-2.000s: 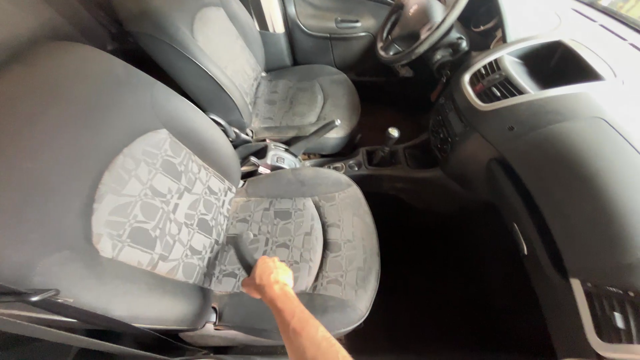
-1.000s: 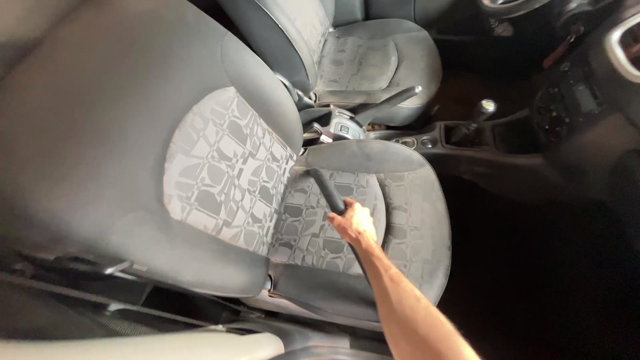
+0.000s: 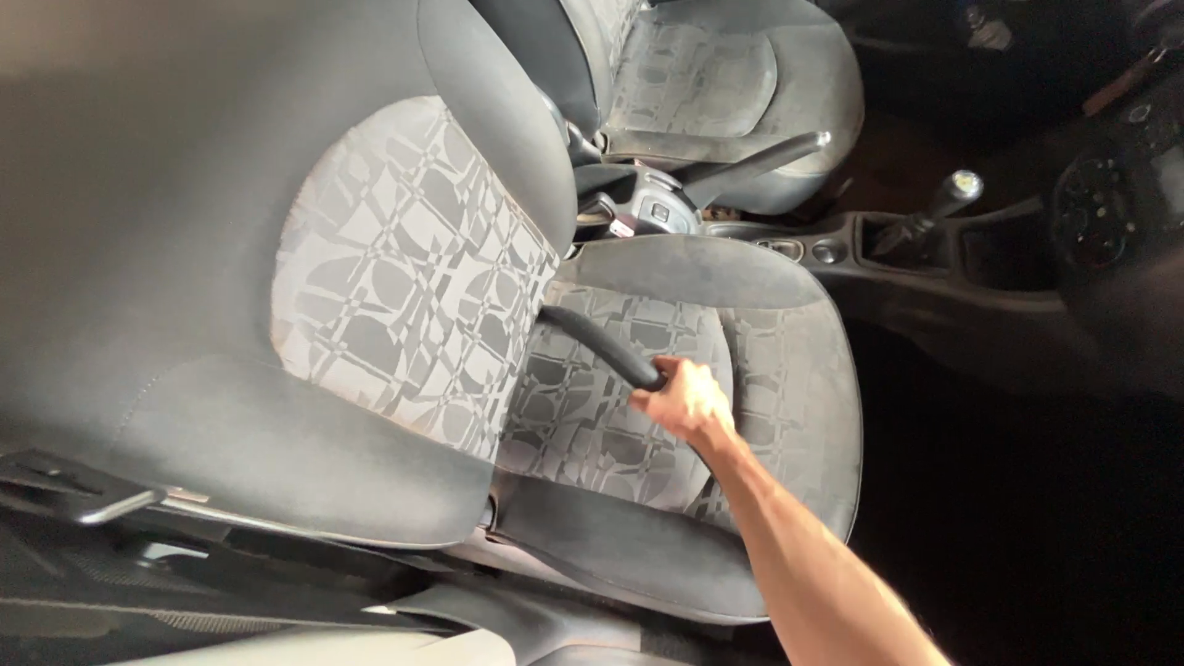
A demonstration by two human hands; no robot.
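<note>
One hand shows, seemingly my right hand, reaching in from the lower right. It is closed around the black vacuum cleaner wand. The wand's far end meets the crease between the patterned fabric backrest and the seat cushion of the near car seat. Below the hand, part of a dark hose lies along the forearm. My left hand is out of view.
Beyond the near seat stand the raised handbrake lever, the gear lever and the centre console. The other front seat is at the top. A metal seat belt buckle tongue or lever shows lower left.
The hand keeps its grip on the wand, whose tip has moved along the cushion to the crease at the backrest. The view has moved closer to the near seat.
</note>
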